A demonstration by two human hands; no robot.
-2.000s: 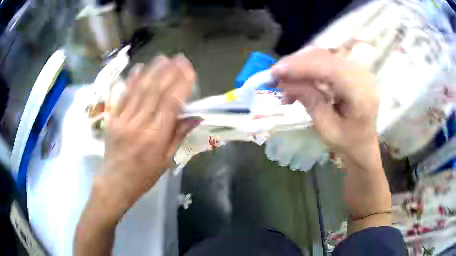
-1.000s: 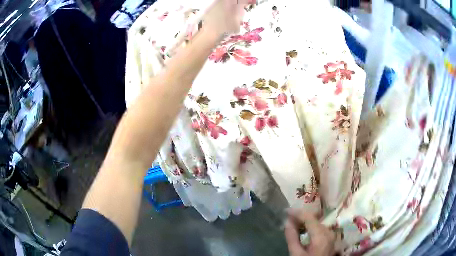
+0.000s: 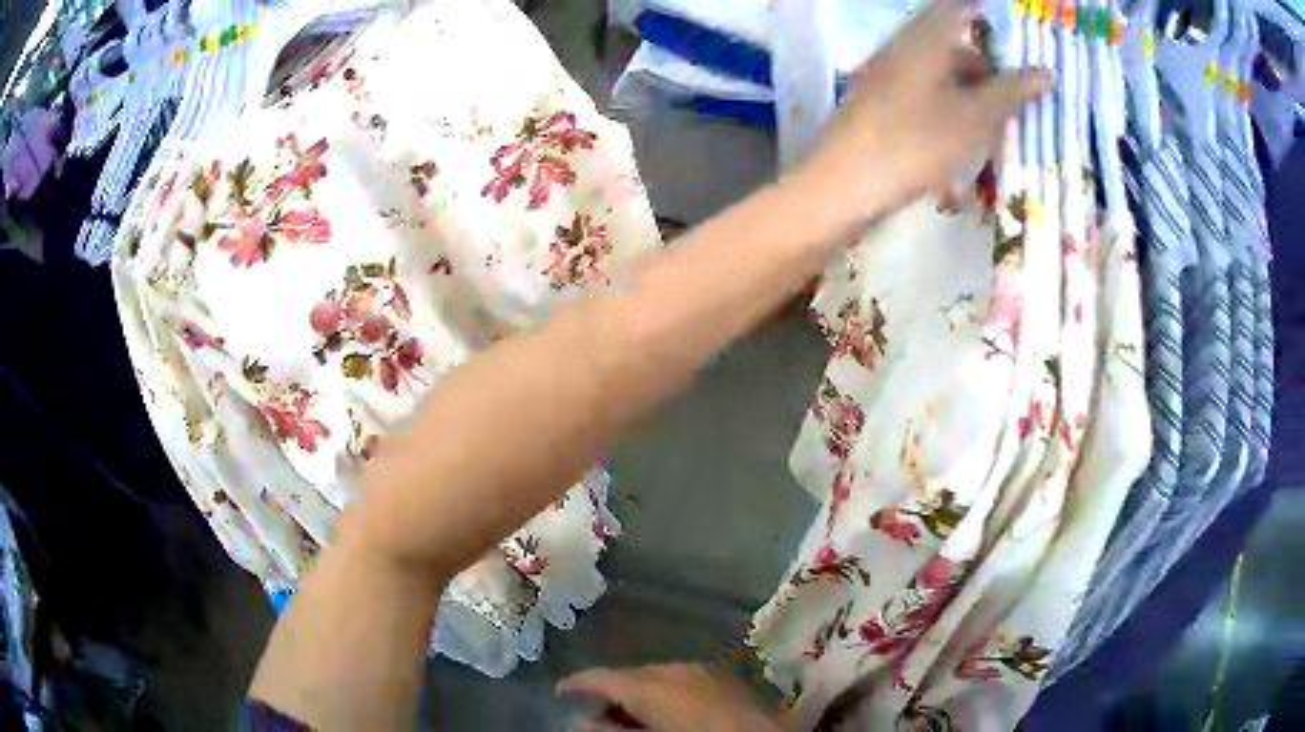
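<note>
A cream floral garment [image 3: 372,215] spreads across the left side, with an off-white scalloped lining [image 3: 487,636] at its lower edge. A close row of similar floral garments [image 3: 916,472] hangs at the right. My left forearm crosses the view, and my left hand [image 3: 952,115] is at the top of that row, by the hangers [image 3: 1059,86]. Its fingers are blurred, so whether it grips anything is unclear. My right hand [image 3: 680,701] is low, beside the row's lower edge and partly cut off by the frame. Its grip cannot be made out.
Grey-blue striped garments [image 3: 1216,329] hang at the far right, beyond the floral row. More white hangers with coloured markers [image 3: 215,50] are at the upper left. White and blue material [image 3: 701,65] is at the top centre. Grey-green floor [image 3: 687,501] shows between the garments.
The view has turned right, so the large floral garment now lies further left. My left hand has moved from that garment to the top of the hanging row. My right hand remains low.
</note>
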